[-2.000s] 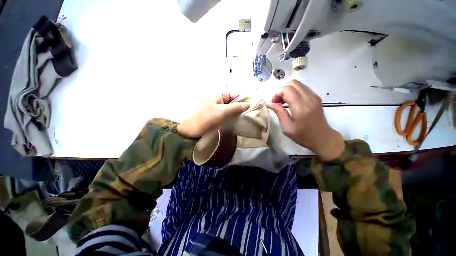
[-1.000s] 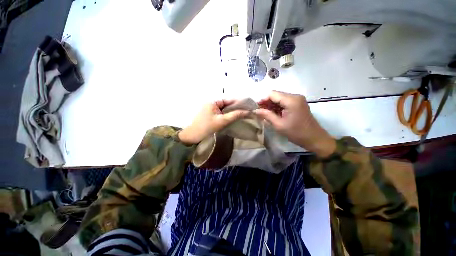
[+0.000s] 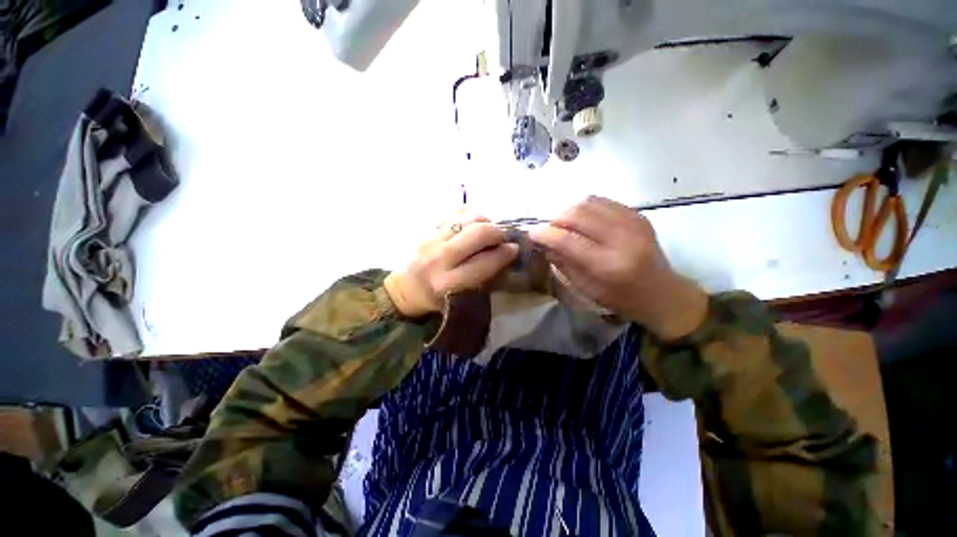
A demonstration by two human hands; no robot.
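Note:
A pale beige-grey garment piece (image 3: 525,324) with a dark brown cuff (image 3: 463,321) hangs between my hands at the table's front edge, over the apron. My left hand (image 3: 459,260) pinches the cloth with bent fingers, the cuff hanging just below it. My right hand (image 3: 609,255) pinches the same cloth from the other side. The fingertips of both hands are close together, and a thin dark line, thread or a fold edge, shows between them; I cannot tell which. The hands are in front of the needle area, apart from it.
The sewing machine head (image 3: 535,42) stands above, with a round metal disc (image 3: 532,142) below its needle. Orange scissors (image 3: 870,222) lie at the right edge. Folded pale cloth with dark bands (image 3: 92,241) lies far left. A white lamp head (image 3: 362,29) is at the top.
The view has shifted, so the machine sits further left. My fingers have closed nearer together on the cloth. The cuff has turned, and its opening shows less than before.

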